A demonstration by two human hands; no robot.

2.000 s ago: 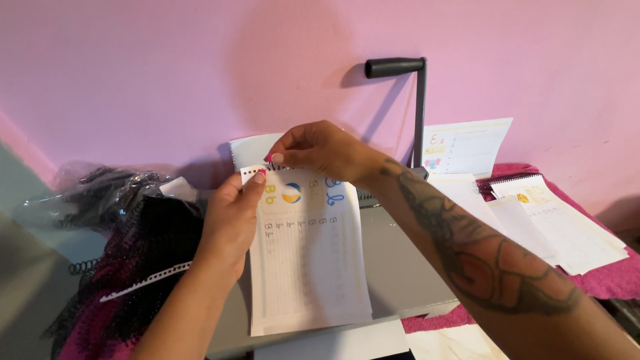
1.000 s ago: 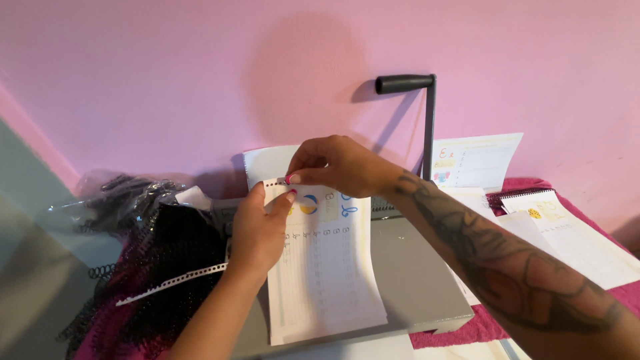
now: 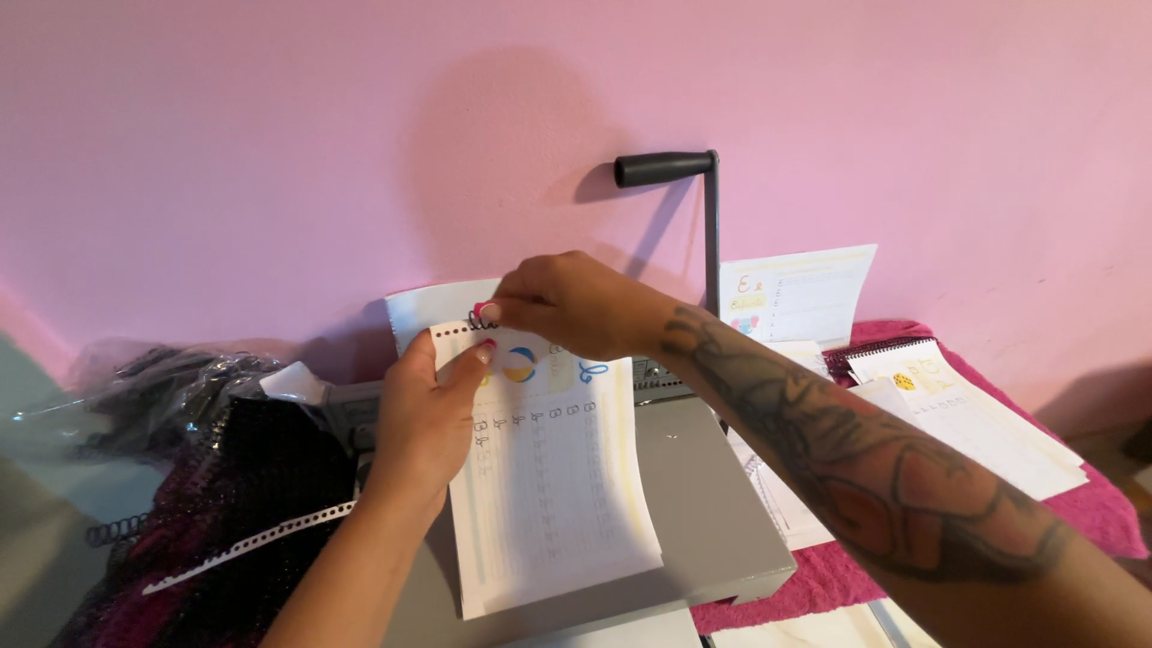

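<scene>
My left hand (image 3: 432, 423) grips the upper left corner of a stack of printed worksheets (image 3: 558, 504), thumb in front, near a row of punched holes. My right hand (image 3: 571, 301) pinches a black spiral binding coil (image 3: 479, 319) at the stack's top edge. Some coil loops show by the holes; my right hand hides the rest. The worksheets hang in front of a grey binding machine (image 3: 711, 531), which has an upright lever with a black handle (image 3: 664, 168).
Black coils (image 3: 279, 450) and clear plastic (image 3: 180, 387) lie at left, with a punched paper strip (image 3: 252, 544). At right, a spiral-bound booklet (image 3: 972, 418) rests on a magenta towel (image 3: 1102, 513). A printed sheet (image 3: 796, 292) leans on the pink wall.
More of the black coil's loops now show at the top edge beside my right fingertips. Both hands remain at the worksheets' top edge.
</scene>
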